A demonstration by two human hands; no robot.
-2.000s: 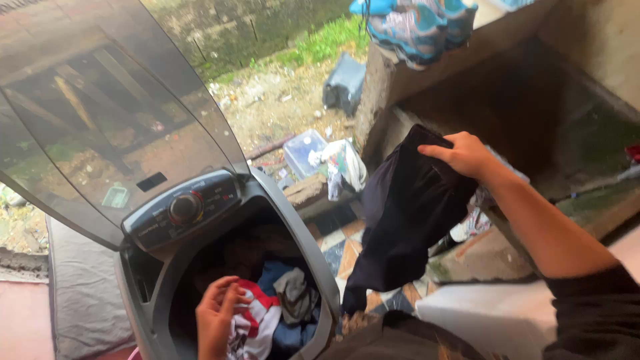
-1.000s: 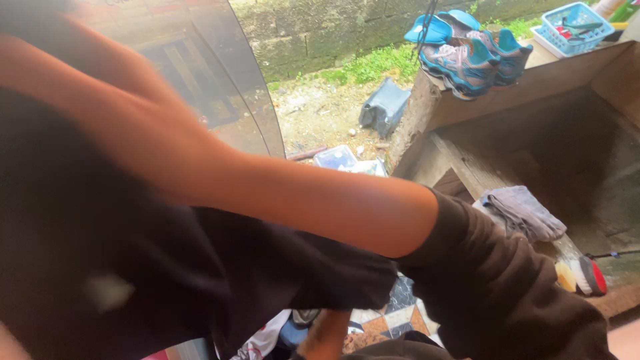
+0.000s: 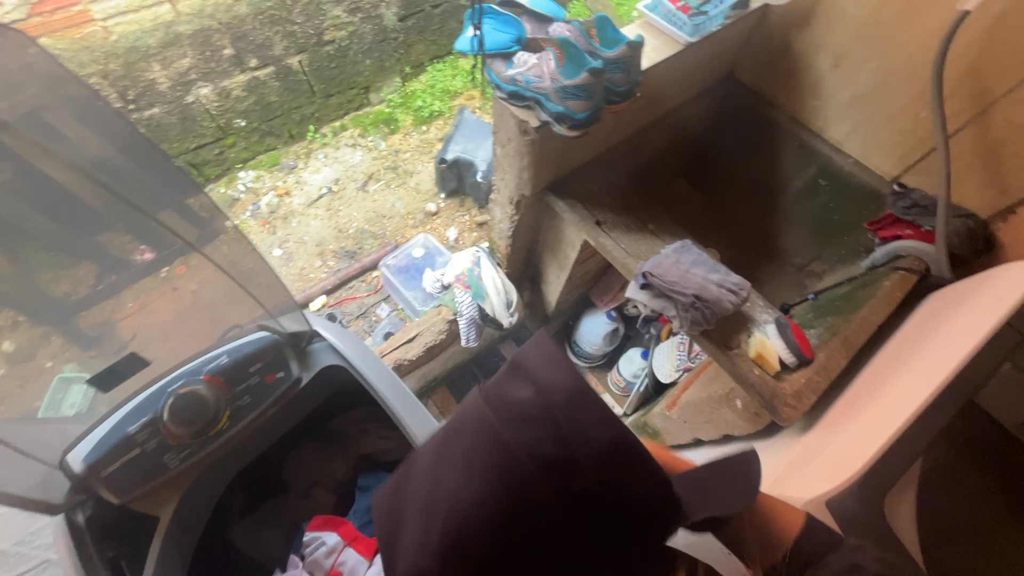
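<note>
A dark garment (image 3: 520, 464) is spread at the lower middle, partly over the right rim of the washing machine (image 3: 372, 364). My forearms show in part at the lower right behind the dark cloth; both hands are hidden, so their grip cannot be seen. Inside the open tub lie a white and red garment (image 3: 340, 548) and a blue cloth (image 3: 366, 500). The machine's control panel with its round knob (image 3: 194, 410) and its raised see-through lid (image 3: 136, 216) are at the left.
A concrete wash basin (image 3: 768, 184) stands at the right, with a folded grey cloth (image 3: 692, 284), a yellow sponge (image 3: 764, 354) and a brush (image 3: 794, 342) on its edge. Sneakers (image 3: 552, 80) sit on the wall. Bottles (image 3: 596, 334) stand below. A pale plastic chair (image 3: 904, 384) is at the right.
Two seconds ago my right hand held up the dark garment and my left was over the tub. The arm that crossed the view a second ago has moved down to the lower right.
</note>
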